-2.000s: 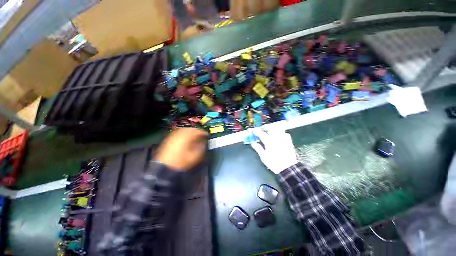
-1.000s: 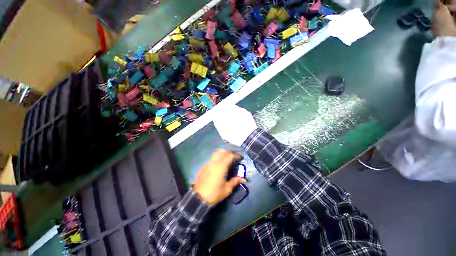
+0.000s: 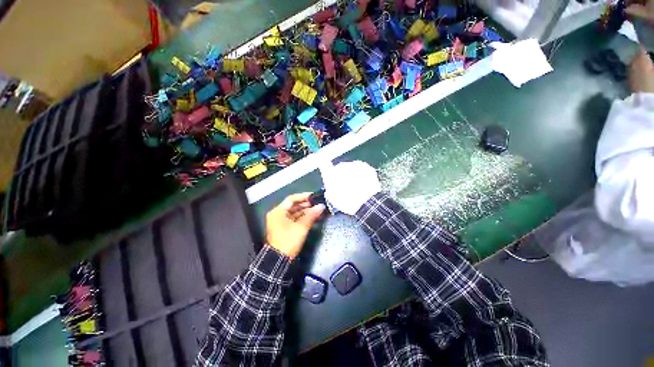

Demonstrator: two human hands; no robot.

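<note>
My bare left hand (image 3: 289, 223) pinches a small dark part (image 3: 318, 201) between thumb and fingers, just above the bench. My right hand (image 3: 351, 187), in a white glove, touches or nearly touches that part from the right; whether it grips a clip is hidden by the glove. Two glossy dark rounded-square parts, one (image 3: 346, 278) and another (image 3: 313, 288), lie on the bench below my hands. The pile of coloured binder clips (image 3: 301, 92) lies beyond the white rail (image 3: 287, 175).
A foam tray (image 3: 168, 265) lies at left, with a row of clips (image 3: 84, 315) at its far-left edge. Stacked black trays (image 3: 82, 150) stand behind. A dark part (image 3: 495, 138) and white wipe (image 3: 522, 62) lie right. Another person's pale sleeve (image 3: 631, 168) is at far right.
My left hand has lifted a dark part from the bench and brought it to my gloved right hand. Two parts now show uncovered on the bench.
</note>
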